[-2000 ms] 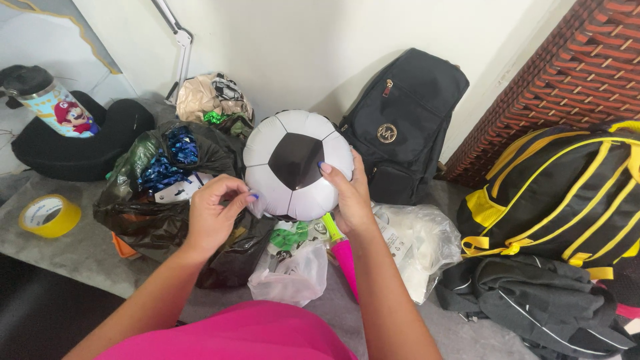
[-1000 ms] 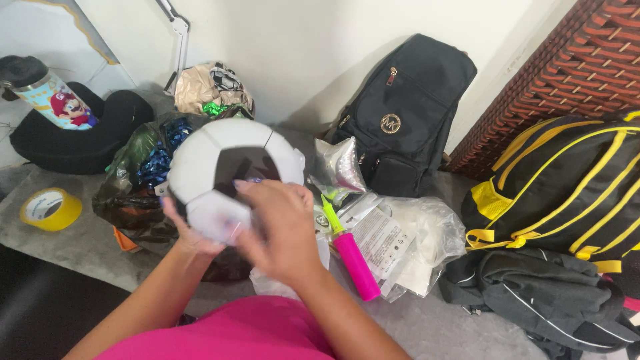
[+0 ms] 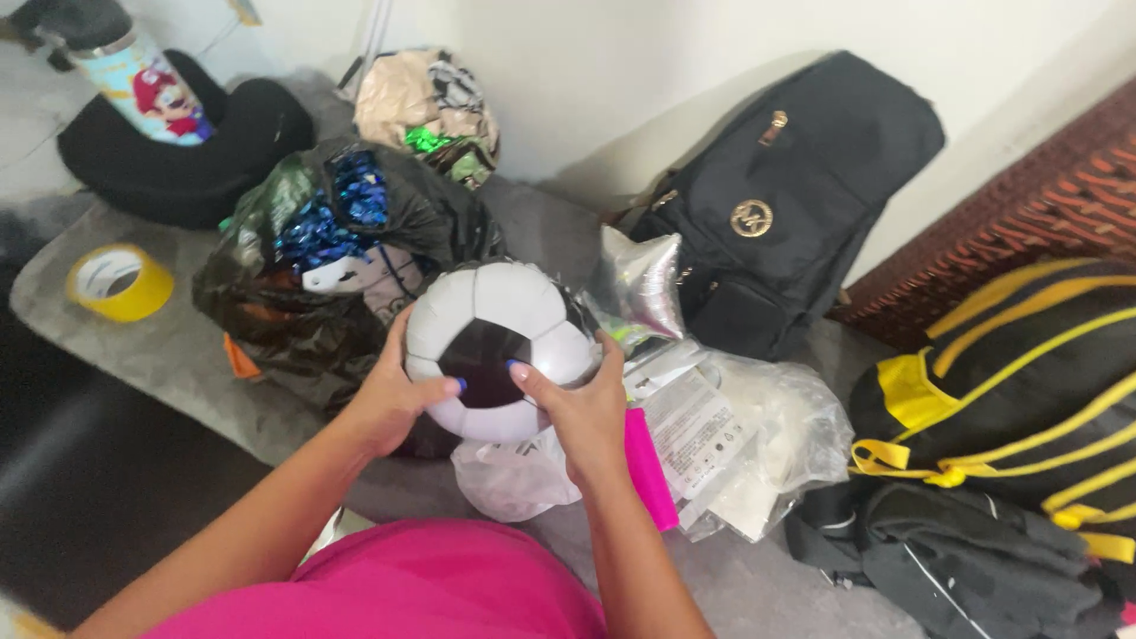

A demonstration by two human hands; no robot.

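A round black-and-white soccer-ball foil balloon (image 3: 506, 346) is held between my two hands, low over the grey surface. My left hand (image 3: 395, 399) grips its left side, thumb on the front. My right hand (image 3: 590, 399) holds its right side, thumb on the black patch. Behind the balloon lies a black plastic bag (image 3: 426, 204) with blue metallic tinsel (image 3: 355, 191) in it. To the right are a silver foil balloon (image 3: 652, 275), the pink part of a balloon pump (image 3: 650, 470) and clear plastic packaging (image 3: 754, 435). A translucent plastic bag (image 3: 515, 479) lies below the balloon.
A roll of yellow tape (image 3: 122, 282) lies at left. Behind it, a tumbler (image 3: 146, 84) stands by a black neck pillow (image 3: 186, 177). A crumpled beige bundle (image 3: 417, 106) and a black backpack (image 3: 799, 195) rest by the wall. A black-and-yellow backpack (image 3: 1047, 390) and dark cloth bag (image 3: 967, 550) are at right.
My right hand has moved from the balloon's front to its right side. The balloon is lower and further right than a second ago, with both hands now around its sides.
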